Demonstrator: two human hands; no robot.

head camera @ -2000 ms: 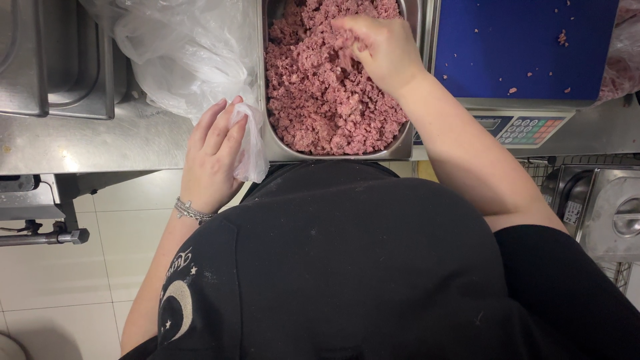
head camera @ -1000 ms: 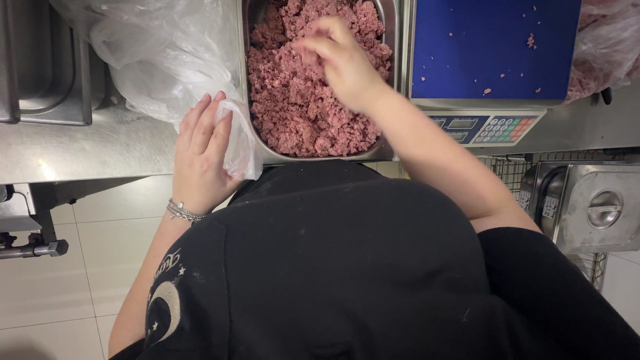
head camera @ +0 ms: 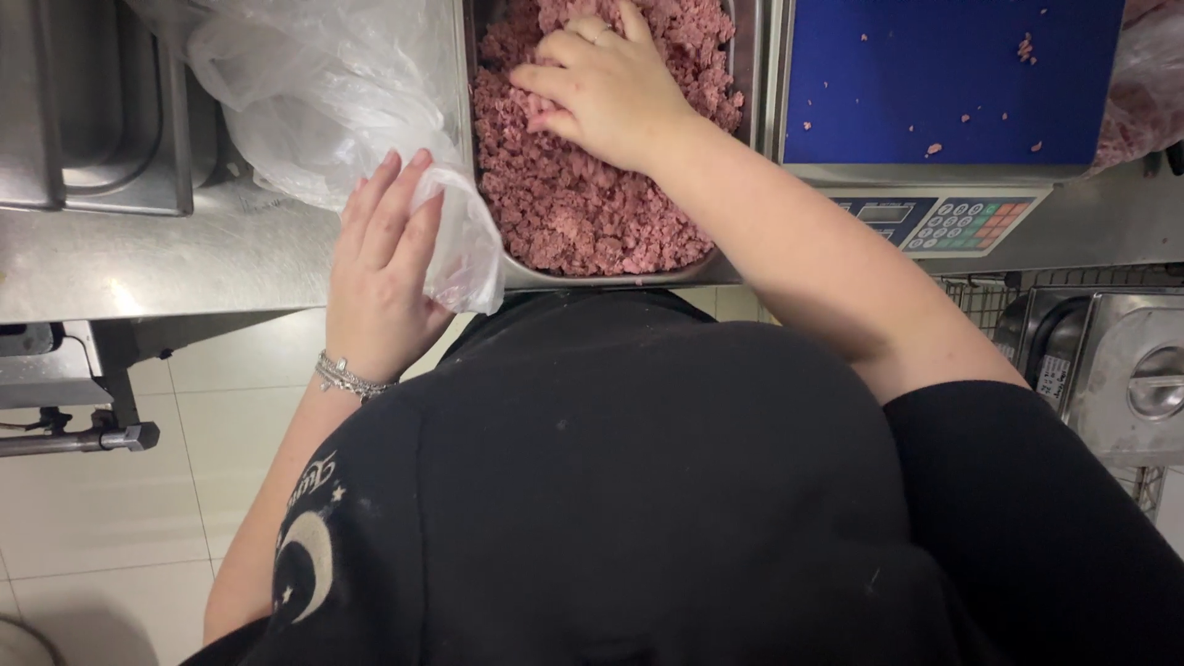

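A deep steel pan (head camera: 754, 120) full of crumbled ground meat (head camera: 592, 222) sits at the counter's front edge. My right hand (head camera: 610, 88) lies on the meat in the pan's upper part, fingers spread and partly sunk in it; whether it grips any is hidden. Left of the pan, my left hand (head camera: 384, 250) has a clear plastic bag (head camera: 467, 245) at its thumb and fingers, the bag's edge pinched or draped there. The bag's lower end hangs by the counter edge. More clear plastic (head camera: 324, 92) lies bunched behind that hand.
A digital scale (head camera: 962, 222) with a blue platform (head camera: 934, 83) and scattered meat crumbs stands right of the pan. Beyond it lies bagged meat (head camera: 1147, 92). Empty steel pans (head camera: 171, 139) are at upper left. Lower right, a lidded steel container (head camera: 1128, 370) stands near a wire rack (head camera: 976, 301).
My right hand has come down onto the meat, its fingers now spread; it was more closed above the pan before. My left hand remains at the plastic bag.
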